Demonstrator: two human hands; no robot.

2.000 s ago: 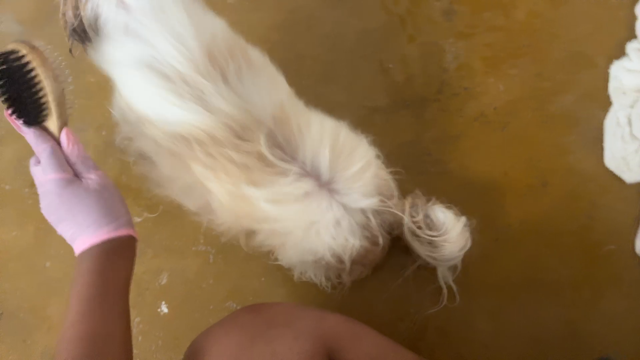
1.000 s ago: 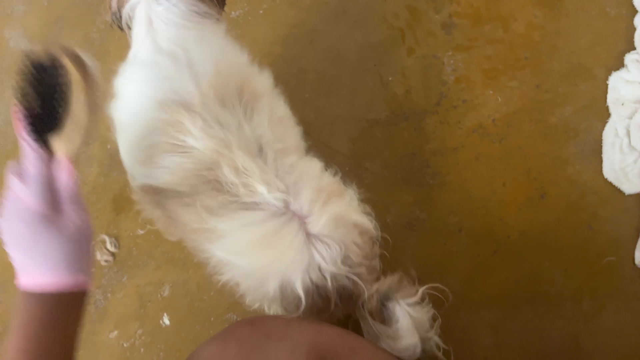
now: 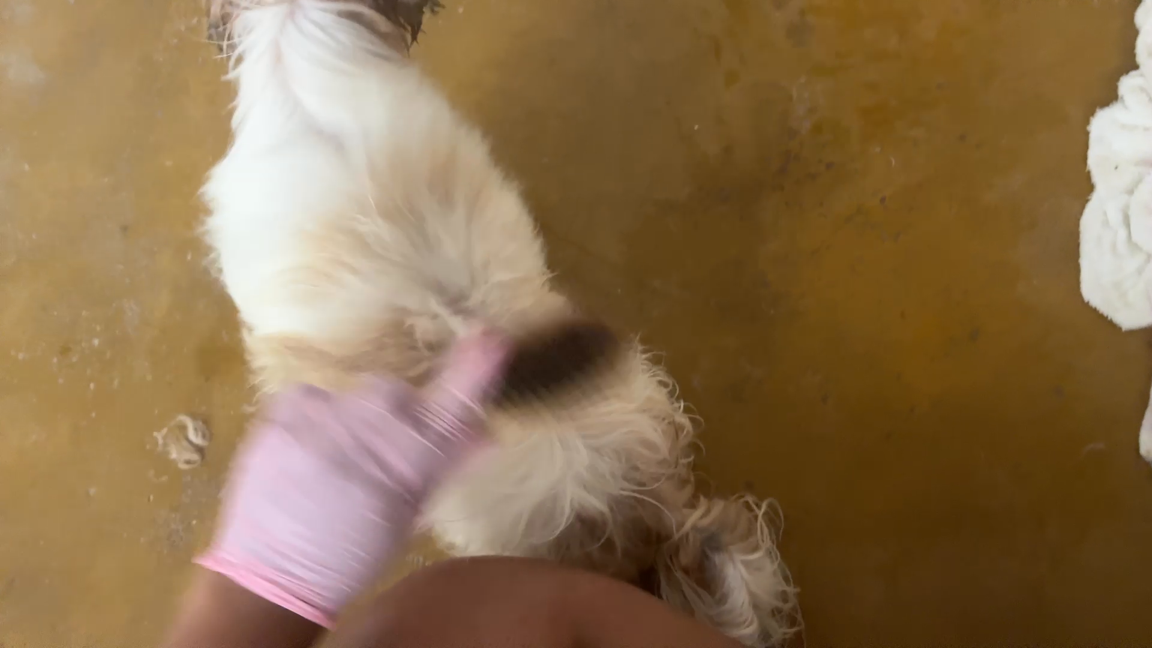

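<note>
A long-haired white and tan dog (image 3: 378, 207) stands on the floor, seen from above, its head cut off at the top edge and its tail at the lower right. My left hand (image 3: 333, 477), in a thin lilac glove with pink trim, is closed around a grooming brush (image 3: 558, 360). The brush is blurred and lies over the fur of the dog's lower back, its dark bristles showing. Whether they touch the fur cannot be told. My right hand is not in the frame.
A bare knee (image 3: 522, 603) rises at the bottom edge beside the dog's hindquarters. A small clump of loose hair (image 3: 184, 441) lies on the brownish-yellow floor (image 3: 855, 270) at the left. White crumpled cloth (image 3: 1120, 216) is at the right edge.
My left hand has swung the brush from the left side, off the dog, to over its lower back. The dog's body has turned somewhat, its front end now pointing more toward the top.
</note>
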